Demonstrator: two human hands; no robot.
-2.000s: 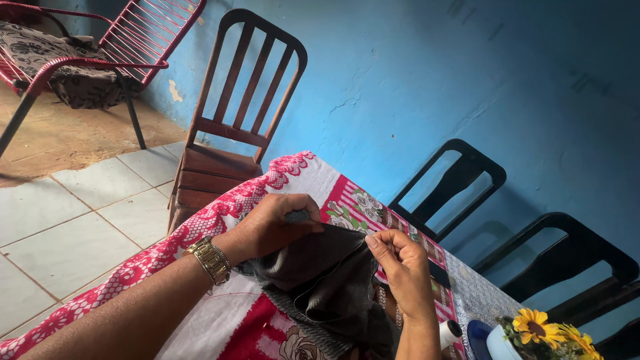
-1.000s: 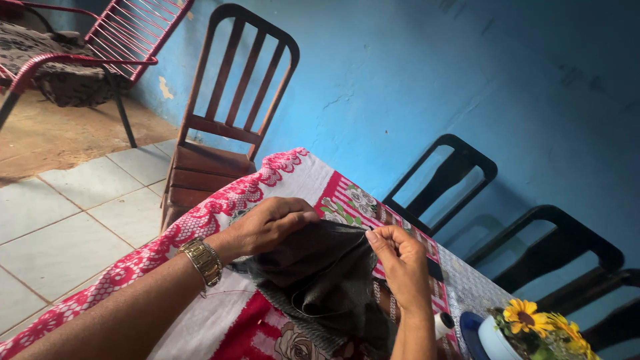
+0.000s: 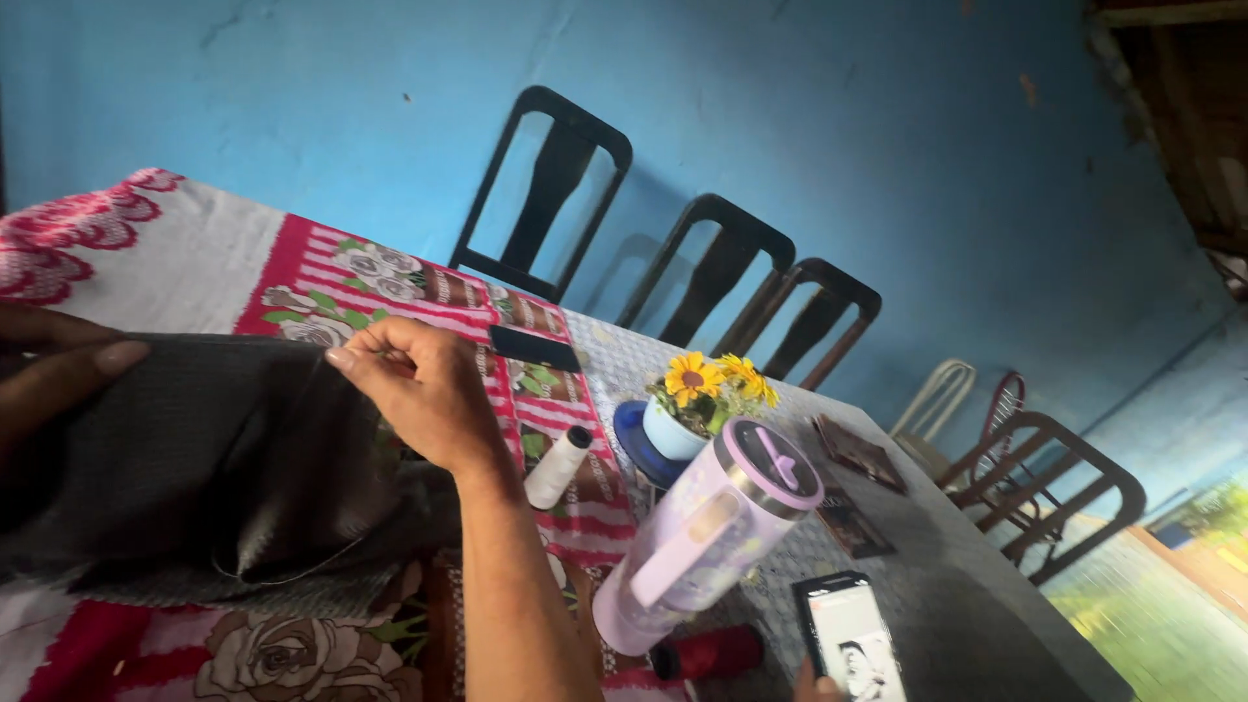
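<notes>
A dark fabric piece is spread between my two hands over the table. My left hand, cut off by the left edge, pinches its upper edge between thumb and fingers. At the fabric's upper right corner, my right hand has thumb and index finger pressed together; a thin thread loops across the lower part of the cloth. Whether a needle is between those fingertips cannot be told. A white thread spool with a dark top stands right of my right wrist.
On the patterned tablecloth are a dark phone, a flower pot, a lilac tumbler and a red spool-like object. Another person's hand holds a lit phone. Dark chairs line the blue wall.
The view has swung far to the right, bringing the tumbler and the other person's phone into sight. Both hands still hold the dark fabric.
</notes>
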